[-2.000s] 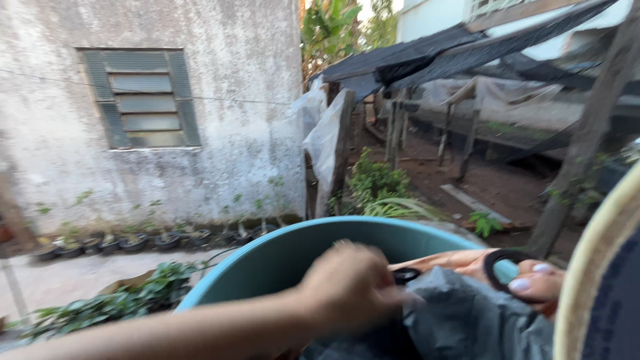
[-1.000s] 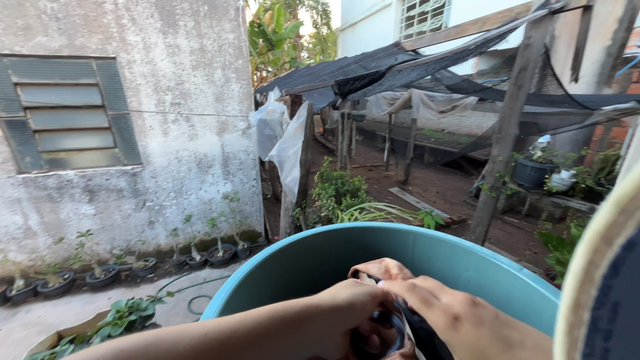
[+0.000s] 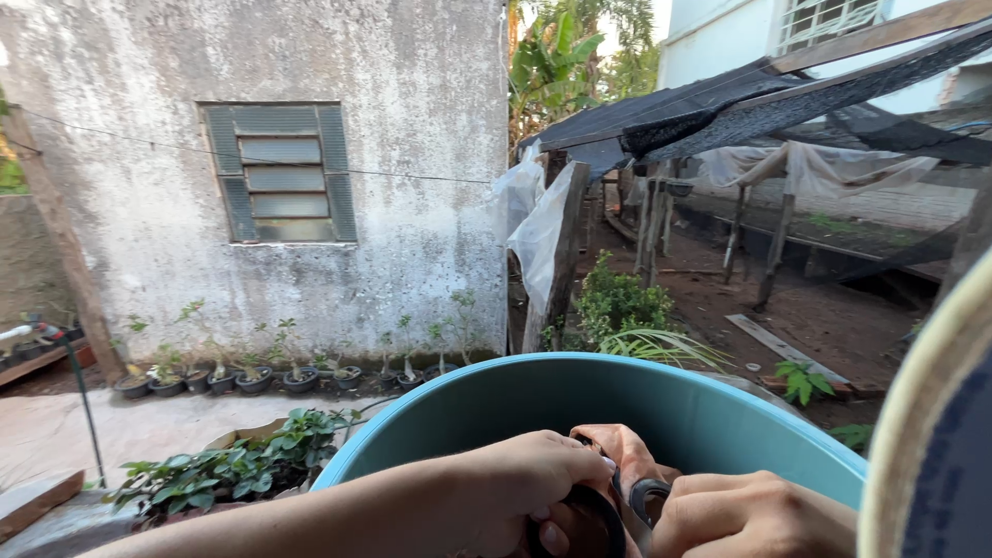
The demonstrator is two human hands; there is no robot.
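My left hand [image 3: 546,473] reaches in from the lower left over a teal plastic tub [image 3: 806,442], its fingers closed around a black loop [image 3: 612,515]. Close beside it, my right hand [image 3: 748,511] is curled at the edge of a crumpled orange-pink, cloth-like piece [image 3: 620,449]. A smaller dark ring [image 3: 647,492] lies between the two hands, touching the right one. The fingers hide much of what is held, and I cannot tell whether the loops belong to one object. The near part of the tub is out of view.
A leafy plant [image 3: 232,469] stands left of the tub. Beyond it, small potted plants [image 3: 252,380] line a weathered wall [image 3: 418,256]. Wooden posts hold dark shade netting [image 3: 697,116] at the right. A blurred pale-rimmed object [image 3: 914,403] fills the near right edge.
The grey plastic-like sheet seen at the hands two seconds ago is out of sight. My hands, close together one second ago, are slightly apart, with the orange-pink piece showing more between them. The view has swung left.
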